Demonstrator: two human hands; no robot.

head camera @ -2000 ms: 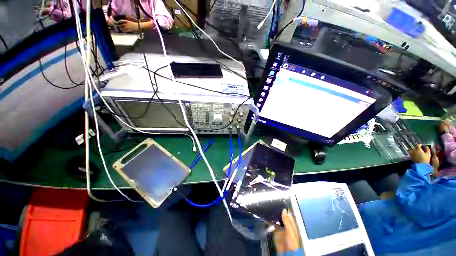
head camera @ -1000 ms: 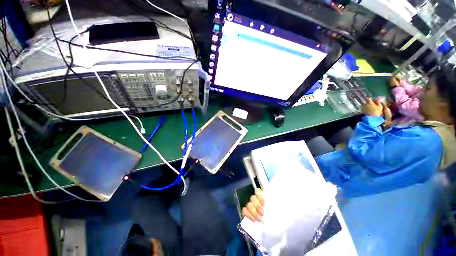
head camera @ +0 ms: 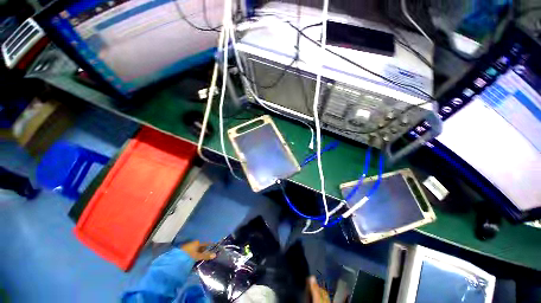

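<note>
A black glossy tablet (head camera: pixel 228 273), shiny as if in film, is low in the middle of the head view, over my lap. My left hand (head camera: pixel 200 250), in a blue sleeve, grips its upper left edge. My right hand (head camera: pixel 318 290) is right of the tablet, cut off by the bottom edge; its hold cannot be made out. Two grey-blue panels with tan borders, the left one (head camera: pixel 265 154) and the right one (head camera: pixel 388 204), lie at the bench's front edge. Blue cables (head camera: pixel 371 177) run from the tester (head camera: pixel 341 97) down by the right panel.
A white foam tray (head camera: pixel 410 278) with a dark slab in its pocket is at the lower right. A red-orange tray (head camera: pixel 127 198) and a blue stool (head camera: pixel 62 168) are at the left. Monitors stand left (head camera: pixel 148 41) and right (head camera: pixel 486 127). White cables (head camera: pixel 320 118) hang in front of the tester.
The view has swung left, bringing in the red-orange tray and left monitor. My right hand has left the white tray. The tablet is now over my lap, with my left hand on it.
</note>
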